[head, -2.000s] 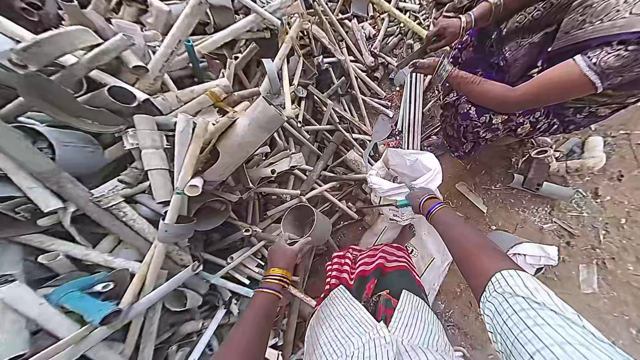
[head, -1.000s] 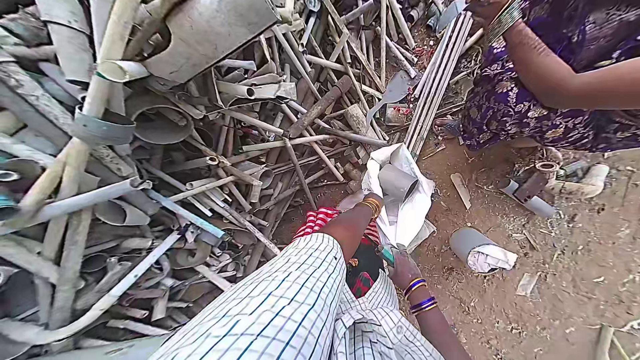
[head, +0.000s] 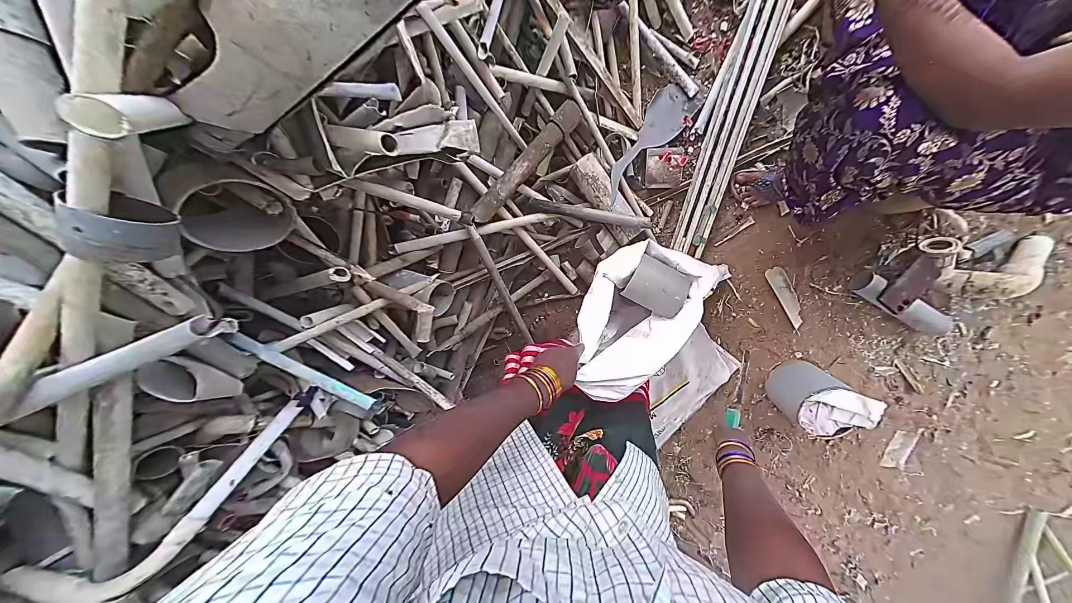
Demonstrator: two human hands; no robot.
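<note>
My left hand (head: 553, 367), with yellow bangles, is closed at the left edge of a white woven sack (head: 641, 368); its fingertips are partly hidden. A short grey plastic pipe section (head: 657, 286) lies in the sack's open mouth. To the right of the sack, my right hand (head: 732, 437) grips a thin tool by its teal handle (head: 733, 417); its narrow dark shaft points away from me. Right of that hand, another grey pipe section (head: 800, 392) lies on the dirt with white crumpled material (head: 840, 412) in its end.
A large heap of scrap plastic pipes (head: 402, 218) covers the left and the far side. Long thin pipes (head: 733, 126) lie bundled beyond the sack. A person in purple patterned cloth (head: 904, 142) is at upper right, near pipe fittings (head: 997, 272) on the ground.
Two seconds ago my left hand held a grey pipe section over the heap and my right hand was at the sack. The section is now in the sack, and my right hand is lower right.
</note>
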